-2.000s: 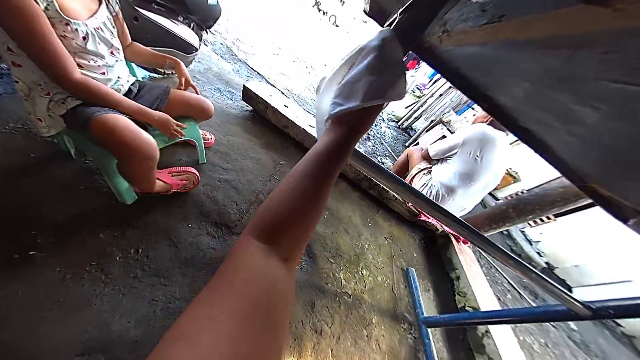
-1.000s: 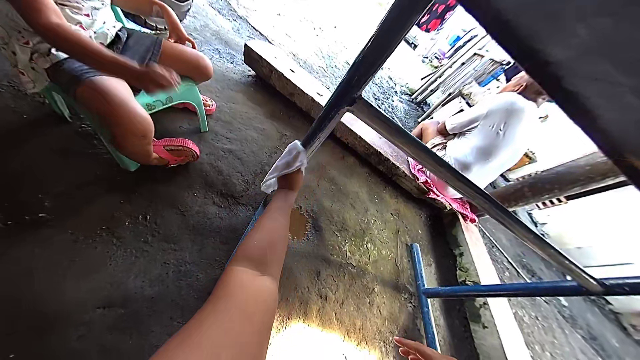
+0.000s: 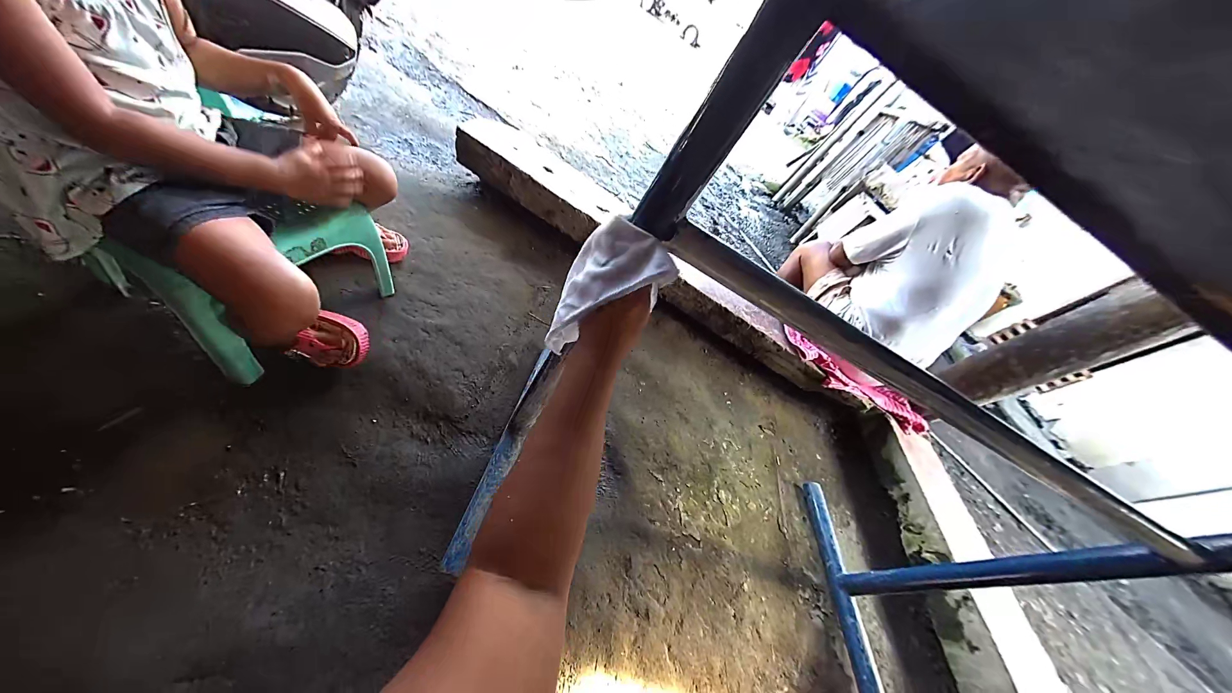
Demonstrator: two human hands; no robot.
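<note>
My left hand is wrapped around a white cloth, which hides most of its fingers. The cloth lies against a metal tube leg, just below the joint where a slanting metal crossbar meets it. Below the cloth the leg's lower end shows worn blue paint. A dark panel spans the top right above the tubes. My right hand is out of view.
At the left a person sits on a green plastic stool. Another person in a white shirt sits beyond the frame, by a pink cloth. A concrete curb crosses behind. Blue tubes stand at the lower right.
My left hand with the cloth went from high up down along the leg, then back up to near the joint. Fingers at the bottom edge one second ago have left view.
</note>
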